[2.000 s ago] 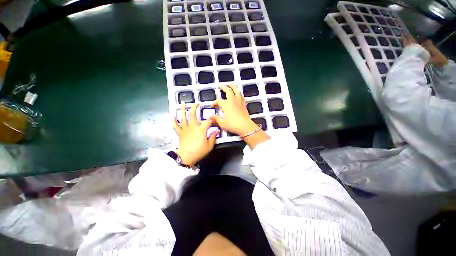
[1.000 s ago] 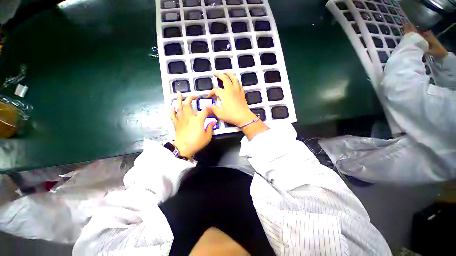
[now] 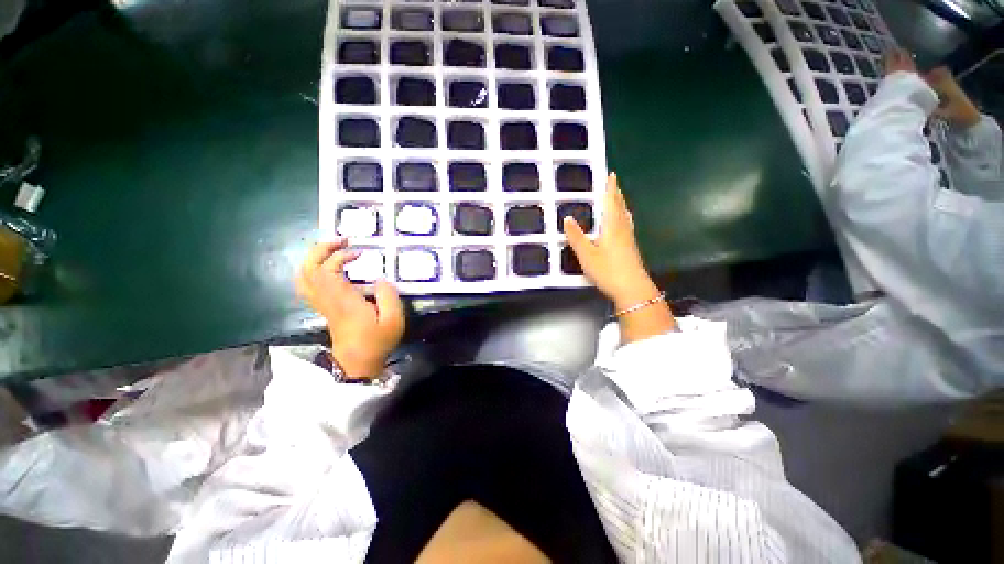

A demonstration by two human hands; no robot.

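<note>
The white foam tray (image 3: 326, 143) lies lengthwise in front of me, five pockets across, its far end cut off by the frame. Dark smartwatch bodies (image 3: 468, 177) sit in its pockets. In the two nearest rows, the two leftmost columns show white lit displays (image 3: 416, 219). My left hand (image 3: 350, 303) holds the tray's near left corner, its fingers partly covering the corner unit. My right hand (image 3: 610, 245) holds the right edge near the front, its thumb over the rightmost column and fingers along the outer side.
The dark-green bench (image 3: 198, 187) lies under the tray. At the right, another person's sleeves (image 3: 881, 187) reach over stacked white trays (image 3: 809, 83). At the left edge are a yellow object (image 3: 11, 264) and clear plastic with a small white piece (image 3: 30, 196). Pale plastic hangs below the bench.
My hands have parted from the lit units to the tray's two sides. The tray has turned straighter and its far end has shifted left. Four units now show bright white.
</note>
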